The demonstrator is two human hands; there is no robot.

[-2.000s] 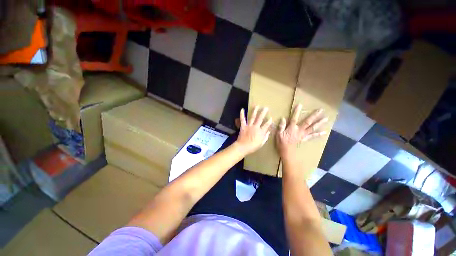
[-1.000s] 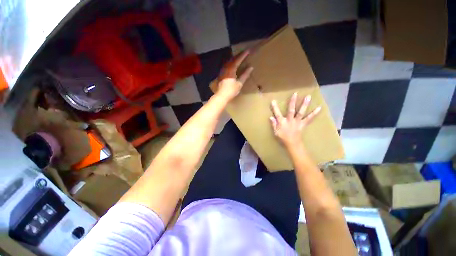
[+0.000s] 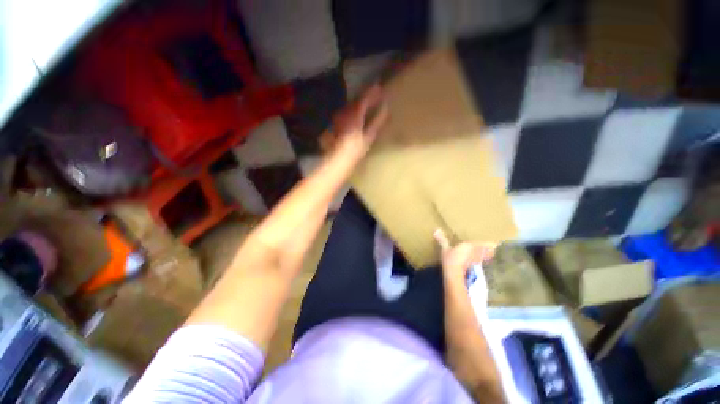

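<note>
A plain brown cardboard carton (image 3: pixel 434 162) lies tilted in front of my legs, above the floor, in the middle of the view. My left hand (image 3: pixel 361 122) is at its far left edge, thumb and fingers spread around the edge. My right hand (image 3: pixel 466 252) is at its near right edge, with the thumb on the upper face and the fingers curled out of sight at the rim. The frame is blurred, and the carton's underside is hidden.
A red plastic stool (image 3: pixel 170 87) and a mauve-brown bag (image 3: pixel 95 150) are at the left. Crumpled kraft paper (image 3: pixel 162 268) is below them. A white printed box (image 3: pixel 545 355) and small open cartons (image 3: pixel 616 284) are at the lower right, on checkered floor (image 3: pixel 568 158).
The carton was turned from upright to slanted. My left hand moved to its far left edge. My right hand slid from its upper face down to the near right edge.
</note>
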